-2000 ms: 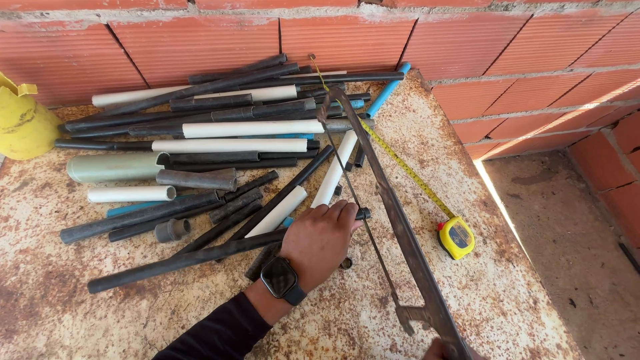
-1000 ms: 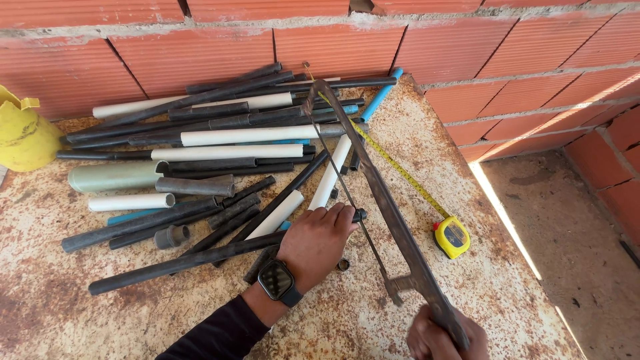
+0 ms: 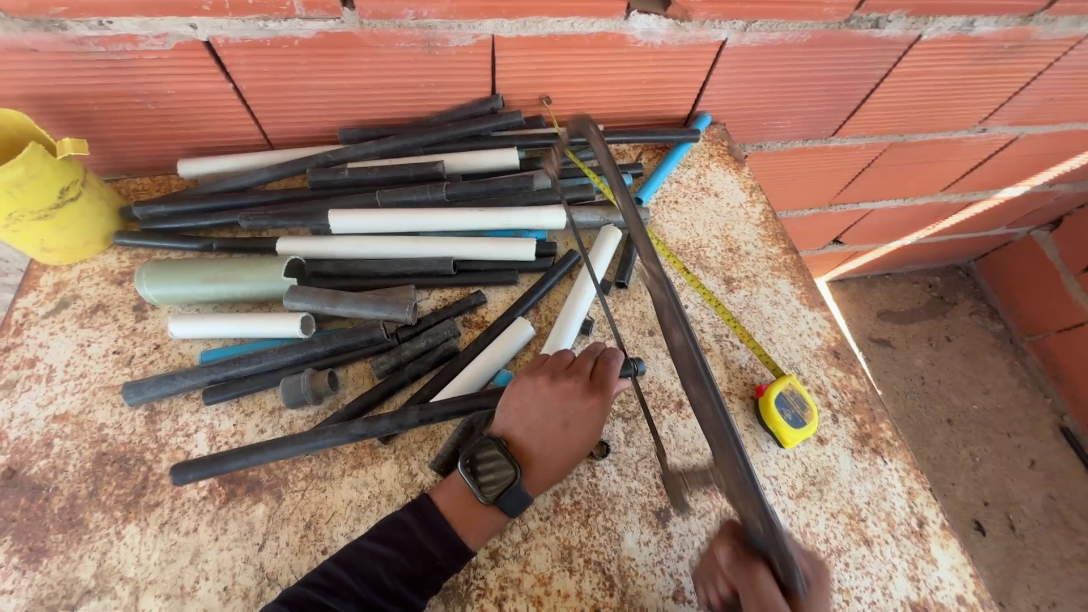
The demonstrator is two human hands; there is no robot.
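My left hand [image 3: 561,404], with a smartwatch on its wrist, grips a long black plastic pipe [image 3: 340,435] near its right end and presses it down on the pile. A short stub of the pipe sticks out past my fingers. In my right hand [image 3: 756,569], at the lower right, is the handle end of a hacksaw [image 3: 680,340]. The saw's thin blade crosses the pipe just right of my left fingers. Under and beside my left hand lie a white pipe [image 3: 582,289] and other pipe pieces. My right hand is blurred.
Many black, white and blue pipe offcuts [image 3: 408,248] cover the rusty metal table [image 3: 93,527]. A yellow tape measure [image 3: 786,410] lies at the right, its blade stretched toward the brick wall [image 3: 357,81]. A cut yellow plastic container [image 3: 55,195] stands at the left.
My right hand and the hacksaw have shifted between frames, with the right hand coming further into view than two seconds ago. My left hand has stayed on the black pipe.
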